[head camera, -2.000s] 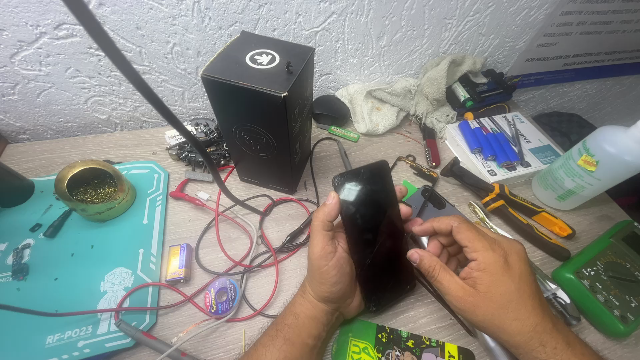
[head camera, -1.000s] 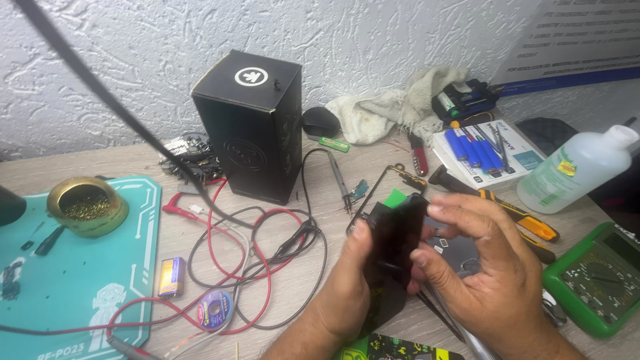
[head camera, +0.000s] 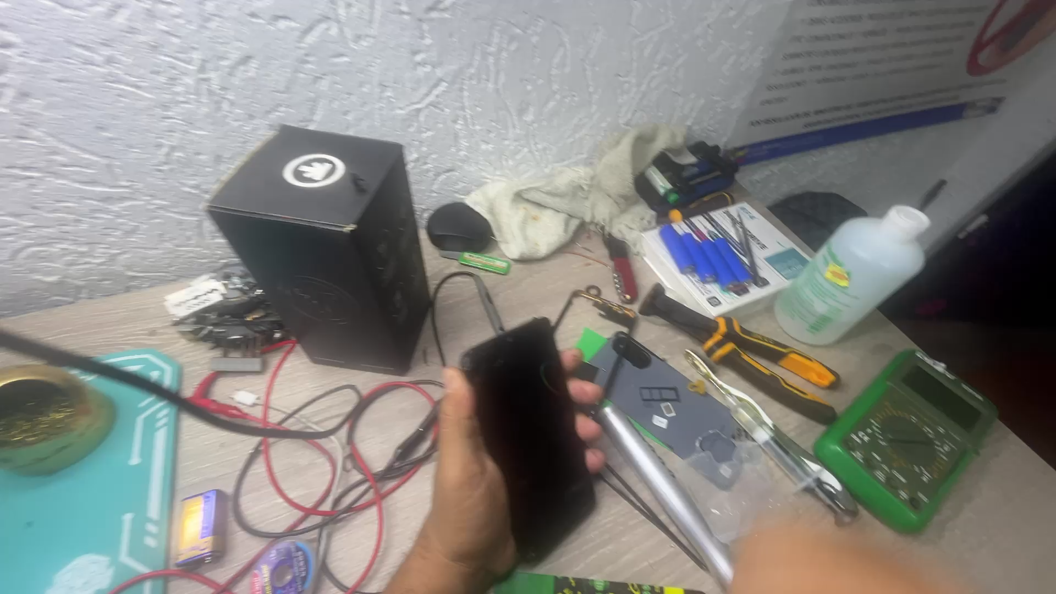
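Observation:
A black smartphone (head camera: 532, 437) lies in my left hand (head camera: 470, 487), the thumb along one long edge and the fingertips around the other. The screen side faces up and is dark. My right hand (head camera: 833, 557) is a blur at the lower right edge, apart from the phone; its fingers cannot be made out. Just right of the phone is a silver metal rod-like tool (head camera: 660, 478). A phone back cover (head camera: 660, 392) with small parts on it rests on the table beyond that tool.
Pliers (head camera: 742, 355), a green multimeter (head camera: 907, 441) and a plastic bottle (head camera: 854, 276) stand or lie right. Behind are a black box (head camera: 322, 247) and a cloth (head camera: 544, 202). Tangled test leads (head camera: 355, 445), a 9-volt battery (head camera: 200, 528) and a teal mat (head camera: 107, 511) are left.
My right hand has left the phone and moved to the lower right. The phone, edge-tilted a second ago, now shows its dark face. The view has shifted.

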